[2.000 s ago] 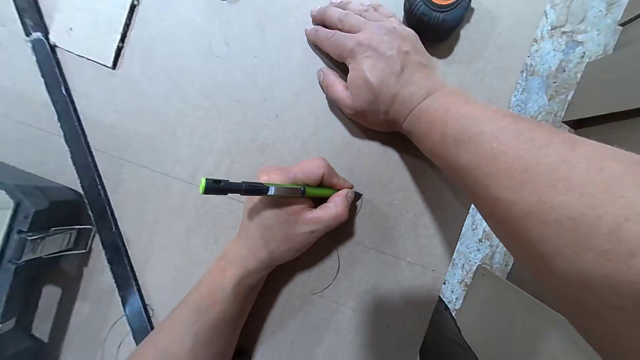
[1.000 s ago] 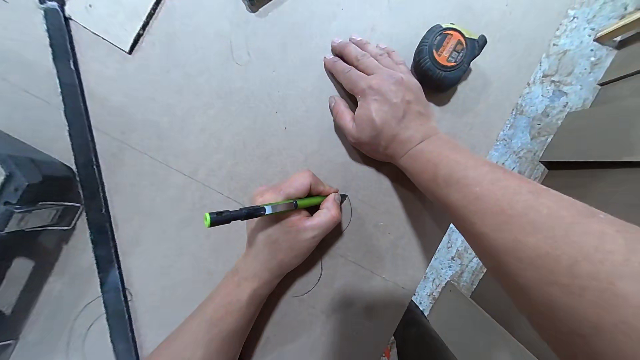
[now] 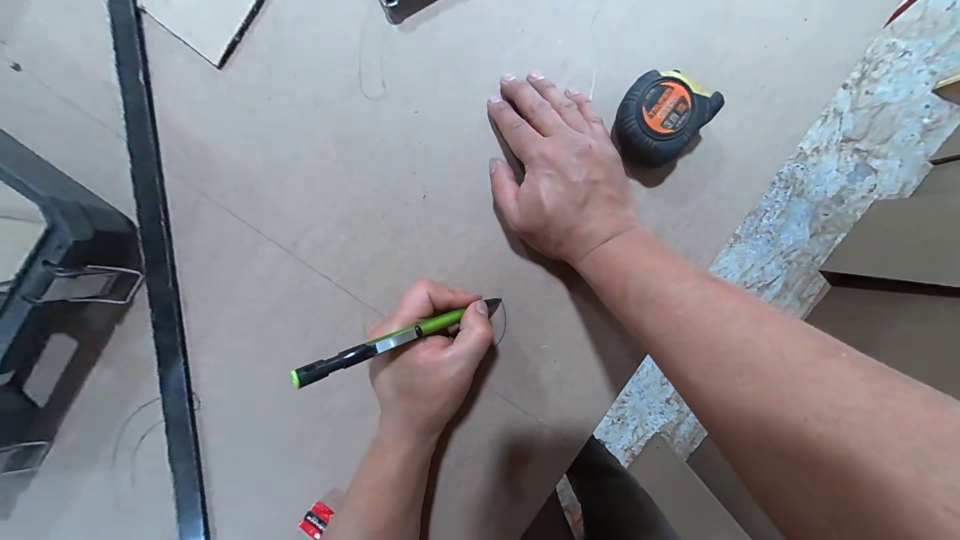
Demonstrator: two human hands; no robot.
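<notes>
My left hand [image 3: 431,364] grips a green and black pencil with a metal clip [image 3: 394,339]. Its dark tip rests on the large brown board [image 3: 300,195], at the upper end of a thin curved line [image 3: 504,324]. A long, thin straight line [image 3: 281,246] runs slantwise over the board and passes under this hand. Palm down on the board, up and to the right of the pencil, lies my right hand [image 3: 566,176], its fingers extended and holding nothing. Just right of its fingers sits a black and orange tape measure [image 3: 656,116].
A dark straight bar [image 3: 157,225] crosses the left side, beside a dark case with metal latches [image 3: 60,232]. Higher up lies a board offcut [image 3: 199,26]. A small red piece [image 3: 316,519] is near my left forearm. Mottled sheet material [image 3: 832,165] and brown panels [image 3: 900,240] border the right.
The view has shifted, bringing the whole tape measure into sight. My left hand still holds the pencil at the board, and a curved line now shows beside its tip. My right hand remains flat.
</notes>
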